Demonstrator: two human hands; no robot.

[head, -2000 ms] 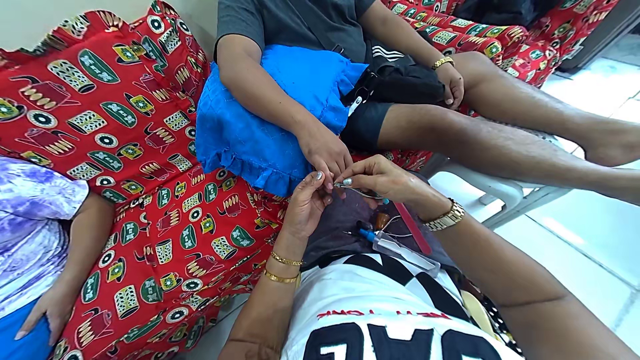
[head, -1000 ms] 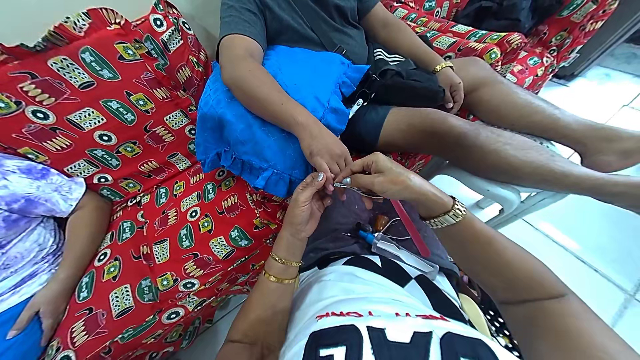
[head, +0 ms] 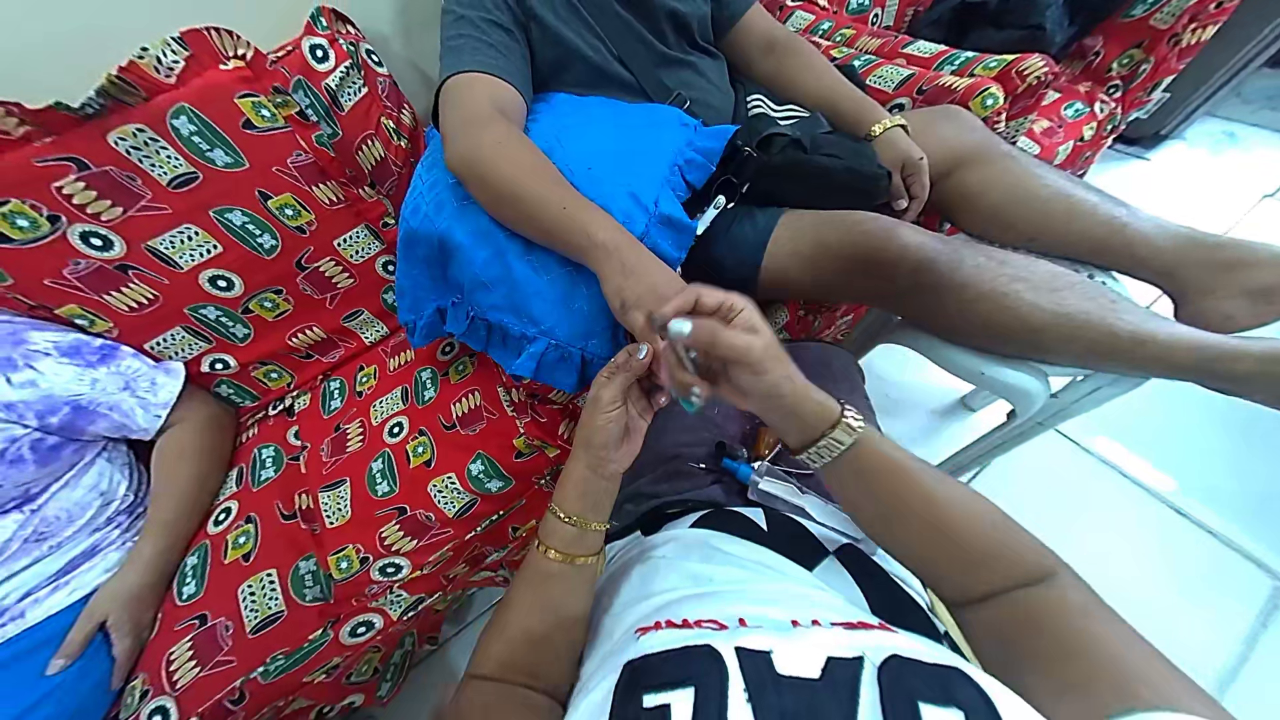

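Note:
My left hand, with gold bracelets at its wrist, holds the fingertips of a seated person's hand. Close to its right, my right hand, wearing a metal watch, is blurred; its fingers are bent around a small, thin metal tool whose kind I cannot tell. The other person's fingertips are partly hidden behind my hands. On the dark cloth over my lap lie a blue-capped tool with a fine tip, a clear plastic packet and a small amber-brown object.
The person's forearm rests on a blue ruffled pillow, with a black bag beside it. Their leg lies over a white plastic stool. A red patterned sofa cover fills the left, where another person in a purple-and-white shirt sits.
My right hand has lifted slightly and turned, its fingers now more curled and raised from the person's fingertips. My left hand has stayed about where it was.

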